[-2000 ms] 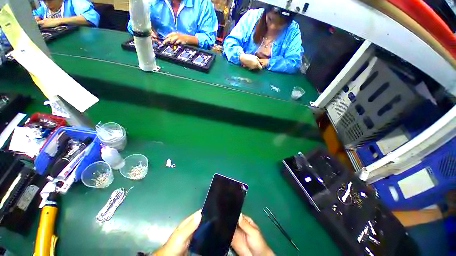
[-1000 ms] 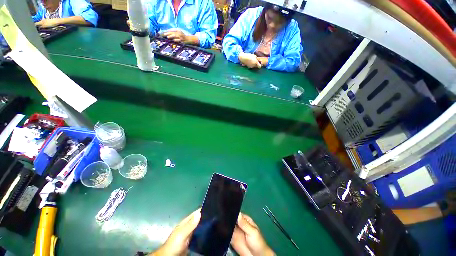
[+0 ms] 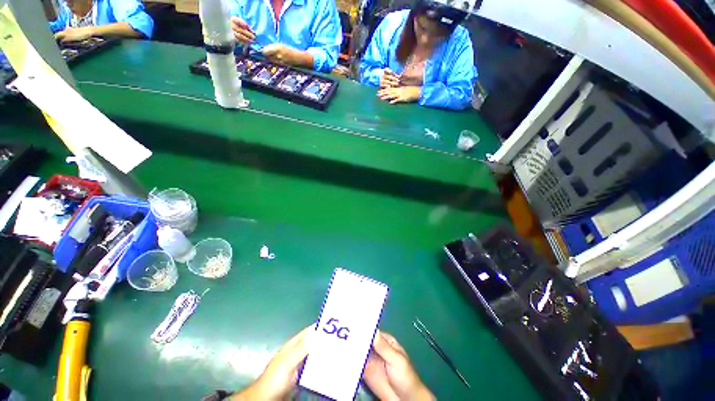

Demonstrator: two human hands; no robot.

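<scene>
A smartphone (image 3: 342, 345) is held screen up at the bottom centre, tilted slightly to the right. Its screen is lit white with "5G" on it. My left hand (image 3: 284, 366) grips its lower left edge. My right hand (image 3: 393, 370) grips its lower right edge. The fingers under the phone are hidden, and both hands are partly cut off by the bottom edge. Dark tweezers (image 3: 440, 352) lie on the green mat (image 3: 259, 313) to the right of the phone.
Screw cups (image 3: 210, 258), a coiled white cable (image 3: 176, 317), a blue tool bin (image 3: 70, 249) and a yellow electric screwdriver (image 3: 73, 362) are at left. A small white part (image 3: 266, 252) lies behind the phone. A black parts tray (image 3: 513, 325) is at right. Workers in blue sit opposite.
The phone's screen has gone from black to lit white with "5G". My hands and the phone have hardly moved. The workers opposite have moved their hands.
</scene>
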